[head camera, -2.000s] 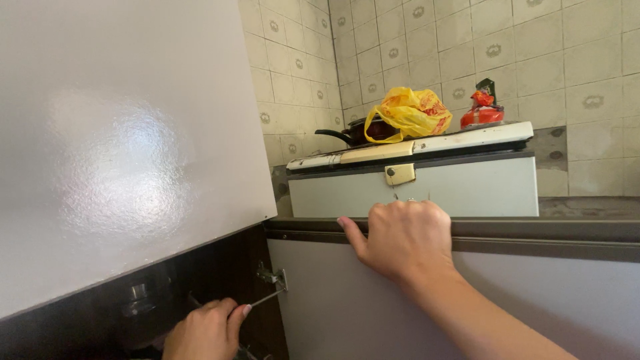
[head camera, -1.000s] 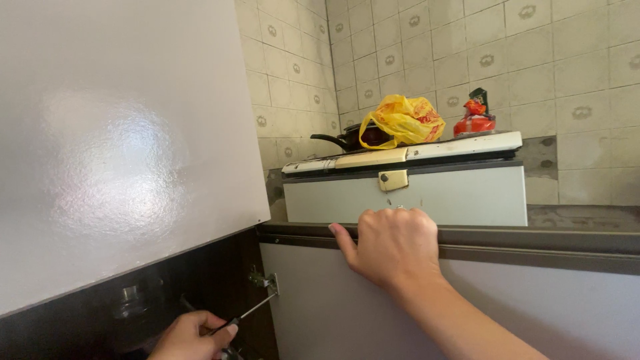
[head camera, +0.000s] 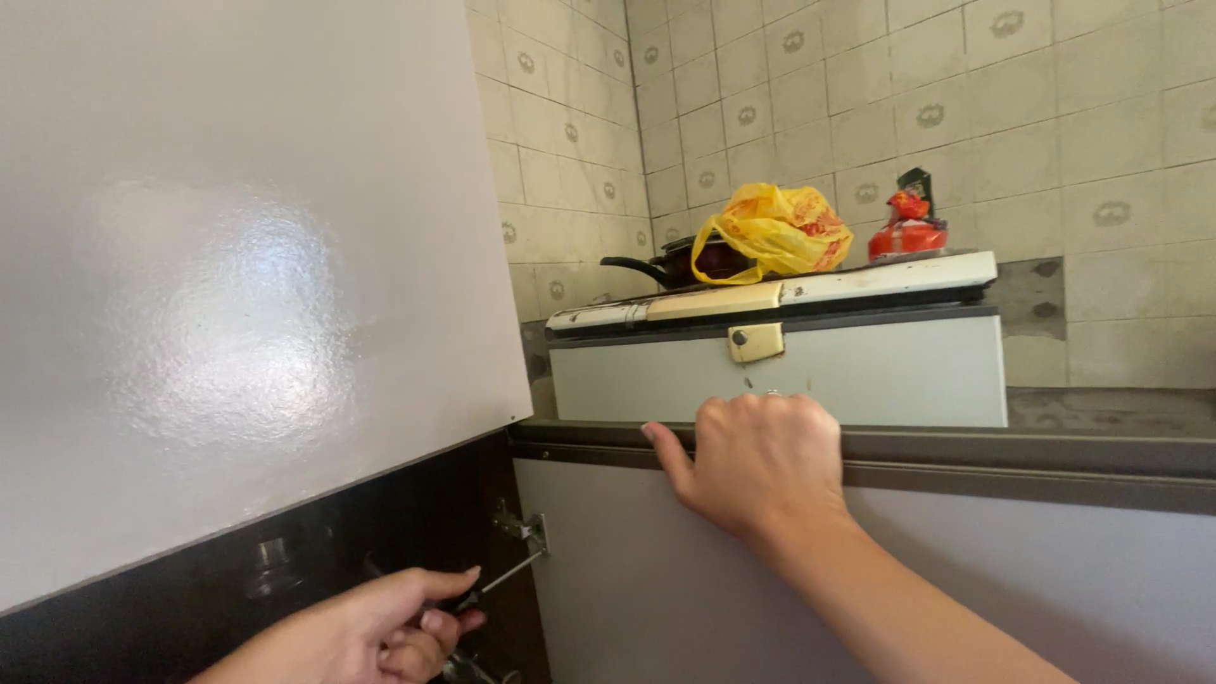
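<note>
My left hand (head camera: 404, 627), at the lower left, holds a screwdriver (head camera: 508, 576) by its dark handle. Its thin metal shaft points up and right, with the tip at a metal cabinet hinge (head camera: 534, 534). That hinge joins the dark cabinet side to the grey inner face of an opened cabinet door (head camera: 636, 560). My right hand (head camera: 760, 456) grips the dark top edge of this door, fingers over the far side and thumb along the edge. A ring shows on one finger.
A large glossy light panel (head camera: 237, 285) fills the upper left. Beyond the door stands a worn white appliance (head camera: 883, 370), carrying a dark pan (head camera: 679, 264), a yellow plastic bag (head camera: 784, 233) and a red package (head camera: 907, 237). Glassware (head camera: 273, 568) shows dimly inside the dark cabinet.
The fingers of my left hand have shifted around the screwdriver handle, and the thumb now extends along it. The tip stays at the hinge, and my right hand keeps its grip on the door edge.
</note>
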